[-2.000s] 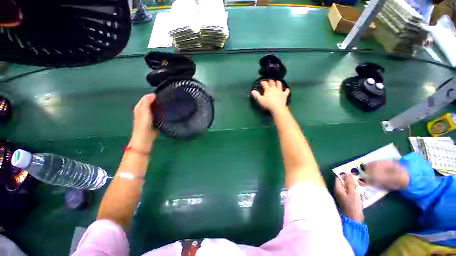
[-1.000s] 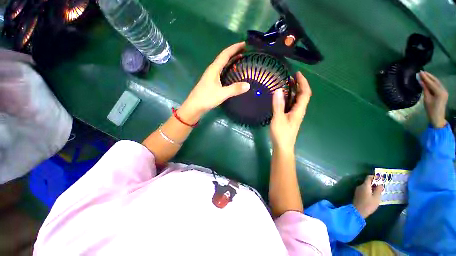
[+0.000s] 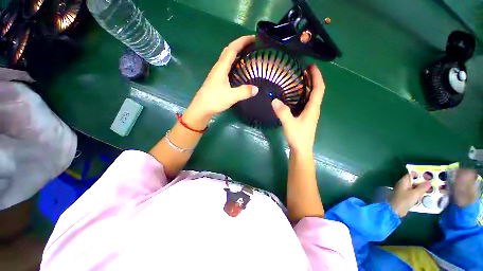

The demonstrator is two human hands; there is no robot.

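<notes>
A black mini fan (image 3: 259,108) is in front of me, its rear disc towards me and a copper glow behind its radial ribs. A tiny blue-white light shows on the disc. My left hand (image 3: 225,87) grips the fan's left side, with the thumb on the disc. My right hand (image 3: 302,114) grips its right side, with the thumb tip close to the light. The black clip stand (image 3: 318,39) extends beyond the head, with a copper cap at the pivot. The far fingers are partly hidden behind the head.
A water bottle (image 3: 130,29), a round dark purple-grey object (image 3: 133,65) and a pale blue-green block (image 3: 126,117) lie left on the green bench (image 3: 212,153). Several fans (image 3: 66,18) are far left. Another fan (image 3: 439,82) lies right; a blue-sleeved person holds a sticker sheet (image 3: 430,185).
Since two seconds ago, my right hand has left another fan and joined my left on this one. Since one second ago, my right thumb has moved lower, and the neighbour's hand has left the right fan.
</notes>
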